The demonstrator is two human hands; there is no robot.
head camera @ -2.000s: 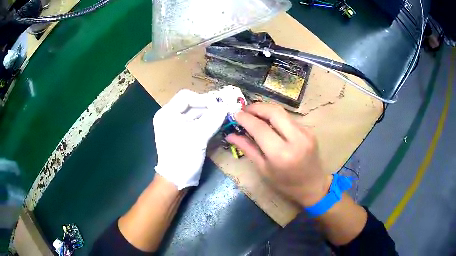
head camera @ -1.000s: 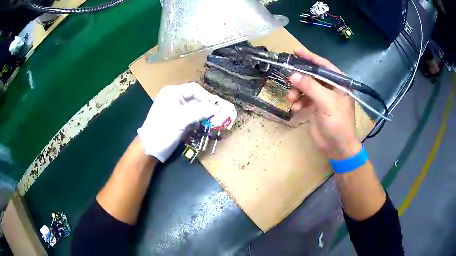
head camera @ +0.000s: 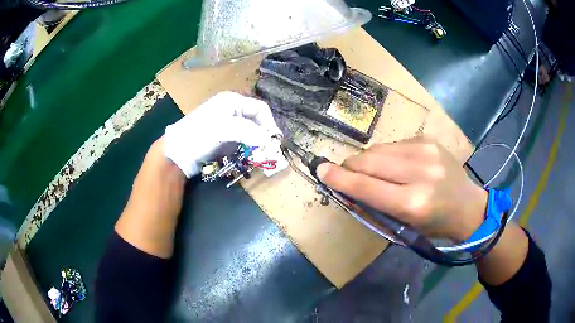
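My left hand [head camera: 217, 129], in a white glove, holds a white plug part [head camera: 272, 156] with red wires beside it. A wired board assembly [head camera: 228, 166] with blue and red wires and silvery pins hangs just below the glove. My right hand [head camera: 410, 189], bare with a blue band at the wrist, grips the soldering iron [head camera: 313, 165] like a pen. The iron's metal shaft points up-left to the upper edge of the white part. Whether the tip touches it is hard to tell. A thin pale tube runs along the iron.
The black soldering iron stand [head camera: 296, 85] with a scorched sponge [head camera: 354, 108] is on the cardboard sheet [head camera: 328, 236], under a cloudy fume hood [head camera: 271, 28]. Other wired assemblies lie at top right [head camera: 413, 19] and lower left [head camera: 67, 291]. A worn pale edge [head camera: 94, 151] borders the green surface at left.
My right hand let go of the work, took the iron from its stand and brought it down to the white part. My left hand moved left with the white part and board.
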